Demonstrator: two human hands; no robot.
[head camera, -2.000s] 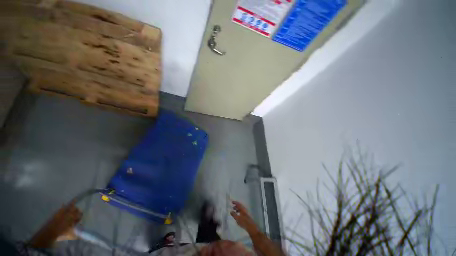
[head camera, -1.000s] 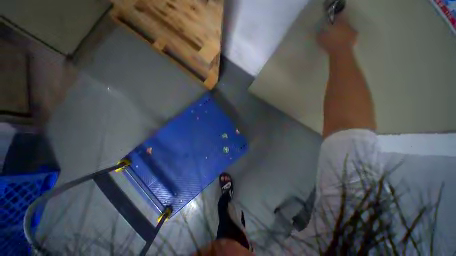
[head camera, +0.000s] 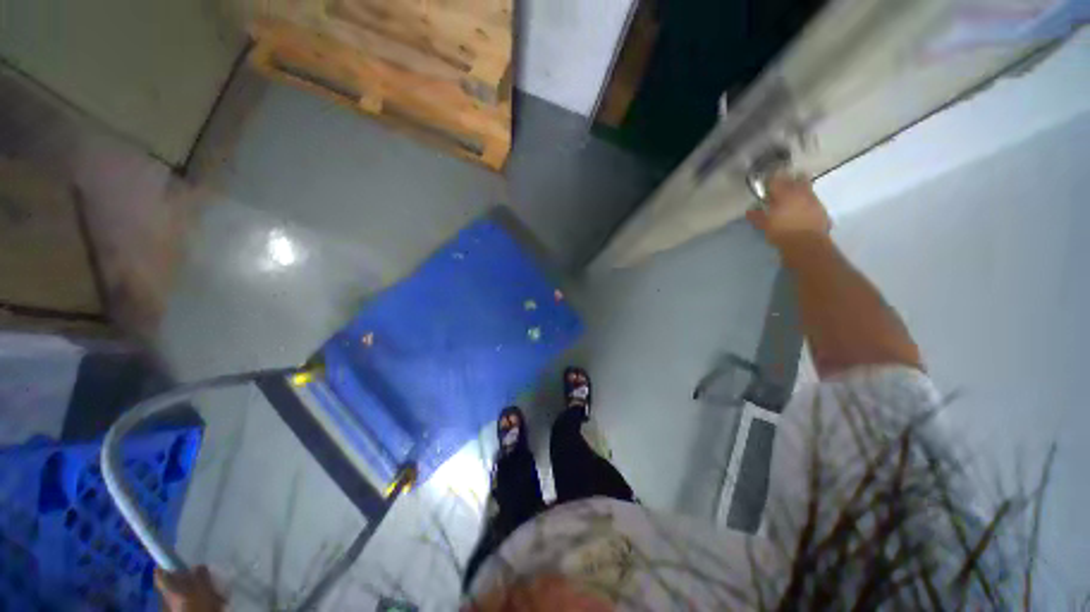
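My right hand (head camera: 791, 213) is at the upper right, closed on the metal lever handle (head camera: 765, 175) of the beige-grey storeroom door (head camera: 693, 197). The door stands partly open, with a dark gap on its left. My left hand (head camera: 191, 591) is at the bottom left edge, partly cut off, on the grey tubular push handle (head camera: 126, 484) of the platform trolley. The trolley's scuffed blue deck (head camera: 460, 335) carries nothing and lies in front of my feet, with yellow hinge fittings at its near end.
A wooden pallet (head camera: 395, 72) is by the wall at the top. A blue lattice plastic pallet (head camera: 102, 496) is at the lower left. A grey-framed item (head camera: 751, 466) stands on the floor by the right wall. My feet are beside the deck.
The door has swung from shut to partly open, with my right hand on its handle. My left hand now shows on the trolley handle. Both feet now show beside the deck.
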